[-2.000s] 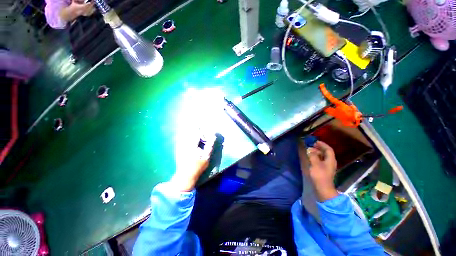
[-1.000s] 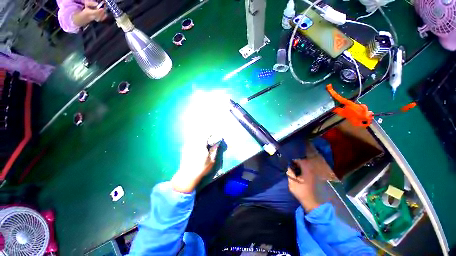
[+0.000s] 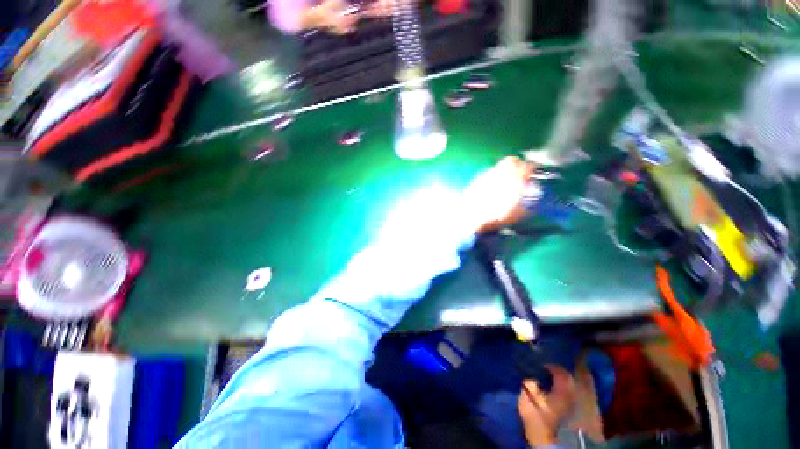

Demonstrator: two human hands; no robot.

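Note:
The frame is motion-blurred. My left hand (image 3: 507, 193) reaches far over the green bench, beyond the lamp glare, with its fingertips near the foot of a post. Whether it holds anything cannot be told. My right hand (image 3: 546, 412) is low at the lap, below the bench edge, with a small dark part (image 3: 542, 377) at its fingertips. The black electric screwdriver (image 3: 509, 294) lies on the bench between the hands, its pale end towards me.
The lamp (image 3: 419, 127) hangs over the bench. Blurred round watch units (image 3: 351, 138) lie at the far side. A pale square part (image 3: 258, 279) and fan (image 3: 72, 267) are left. The orange blow gun (image 3: 684, 324) and cabled devices (image 3: 702, 206) are right. A person's hand (image 3: 329, 16) shows at top.
My left hand has moved from the glare near the bench's front edge, forward and right. My right hand stays low with the dark part. The view has swung left; a printed box now shows.

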